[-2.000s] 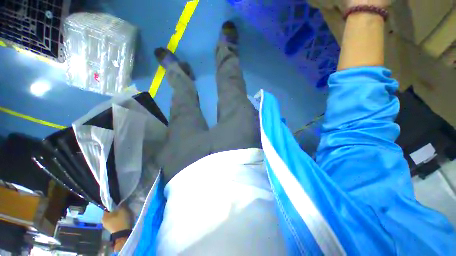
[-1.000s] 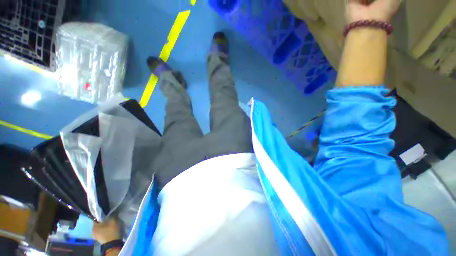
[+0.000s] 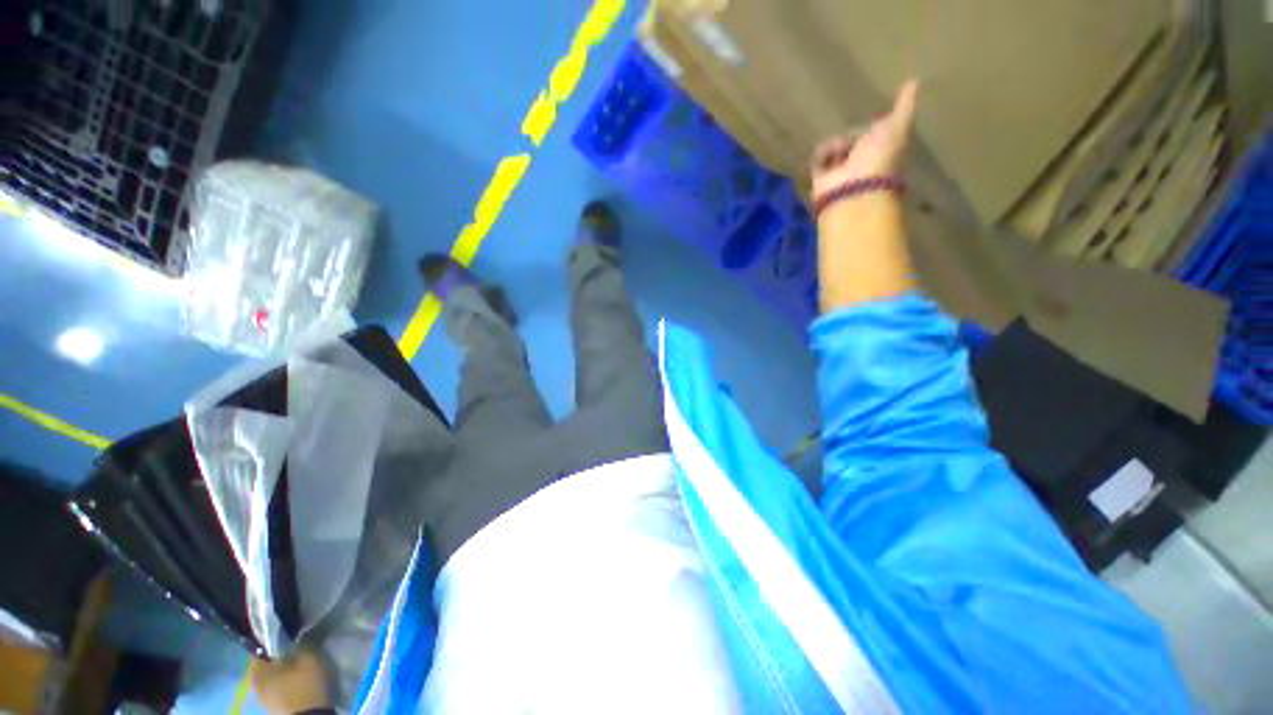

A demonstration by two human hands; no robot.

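My left hand (image 3: 293, 682), low at the left and partly cut off by the bottom edge, grips the lower end of several fanned black blister trays (image 3: 168, 520). A limp whitish translucent sheet (image 3: 335, 468) is draped around and between the trays. My right hand (image 3: 868, 151), with a dark red bead bracelet, is held out at the upper right over a carton, empty, with one finger or thumb pointing out and the other fingers curled.
Wrapped clear trays (image 3: 272, 259) stand on the blue floor beside a black plastic pallet (image 3: 119, 119). A blue pallet (image 3: 698, 168) lies under a brown carton (image 3: 963, 70) with cardboard pieces inside. A black case (image 3: 1068, 419) is at the right. Yellow tape (image 3: 503, 196) crosses the floor.
My right hand has come down and left, fully into view. The pallets, the carton and the wrapped trays sit lower in the picture. The left hand still holds the black trays.
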